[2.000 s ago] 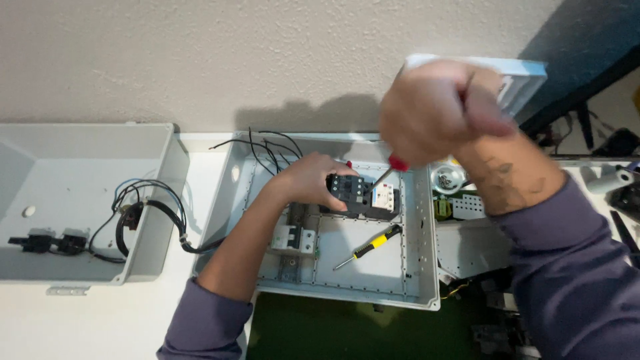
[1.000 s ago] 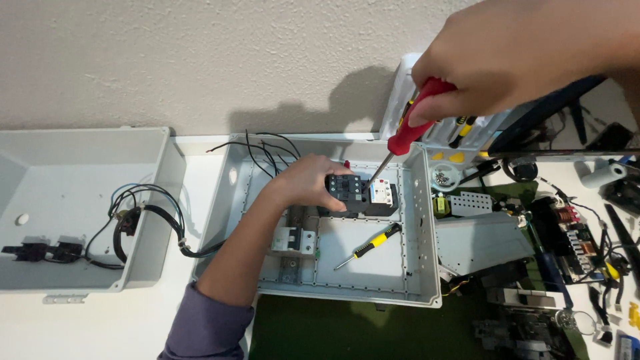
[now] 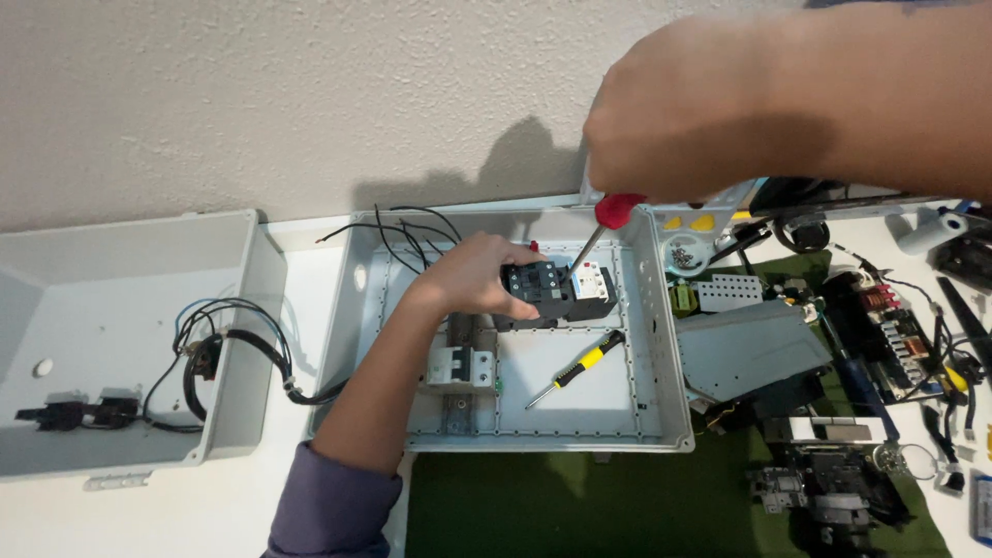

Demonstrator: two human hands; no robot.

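Note:
My left hand (image 3: 484, 279) grips a black contactor (image 3: 542, 280) over the grey plastic enclosure (image 3: 542, 446). Joined to its right side is a white-faced overload relay (image 3: 590, 282). My right hand (image 3: 666, 116) is closed on the red handle of a screwdriver (image 3: 590, 249), whose tip meets the unit where contactor and relay join; the tip itself is hard to see. Below, a yellow-and-black screwdriver (image 3: 583, 364) lies inside the enclosure. A white circuit breaker (image 3: 460, 366) sits on a metal DIN rail (image 3: 459, 415) under my left forearm.
A second grey enclosure (image 3: 246, 325) stands left, with black cables (image 3: 267, 349) running between the boxes. Loose black wires (image 3: 403, 226) rise at the back. To the right are a dish of screws (image 3: 685, 254), a grey metal housing (image 3: 748, 349) and circuit boards (image 3: 903, 341). A textured wall stands behind.
The right hand was raised above the unit two seconds ago; one second ago its screwdriver slanted down to the unit, as it does now. The hand's hold has turned over the handle. My left hand keeps its grip.

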